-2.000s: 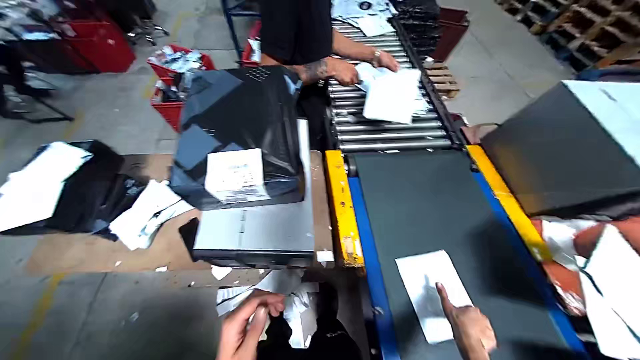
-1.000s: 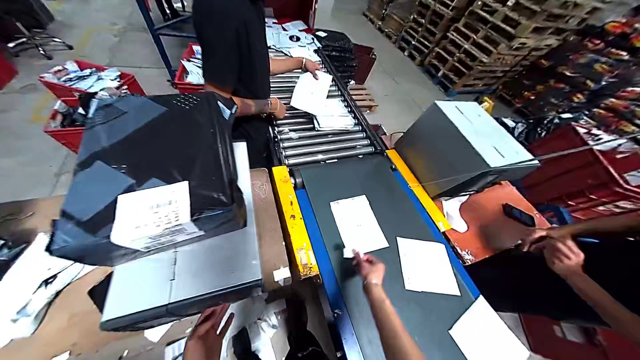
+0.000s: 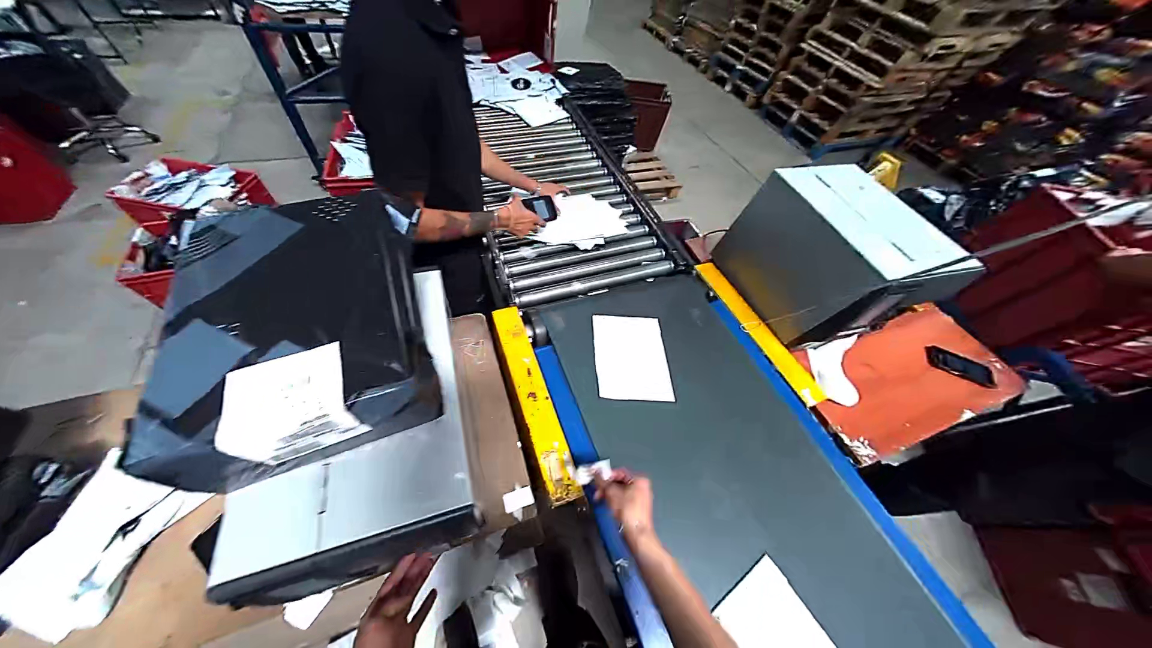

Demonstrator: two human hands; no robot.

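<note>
My right hand (image 3: 627, 500) is over the left edge of a dark conveyor belt (image 3: 720, 450), its fingers closed on a small white paper scrap (image 3: 594, 472). Farther up the belt lies a white envelope or sheet (image 3: 633, 358), flat and apart from my hand. Another white sheet (image 3: 774, 608) shows at the belt's near edge. My left hand (image 3: 396, 601), fingers apart and holding nothing, is just below a grey box (image 3: 360, 504). On that box rests a large parcel in black plastic (image 3: 297, 297) with a white label sheet (image 3: 286, 403).
A co-worker (image 3: 414, 117) stands by the roller conveyor (image 3: 585, 270), holding a handheld device (image 3: 542, 209) over white papers (image 3: 580, 220). A big grey box (image 3: 837, 243) and a phone-like device (image 3: 960, 366) on an orange surface (image 3: 909, 387) are right of the belt. Yellow rails (image 3: 533, 396) edge the belt.
My right hand has moved from the sheet on the belt to its left edge. The co-worker now holds a device. The hands seen at the right a second ago are out of view.
</note>
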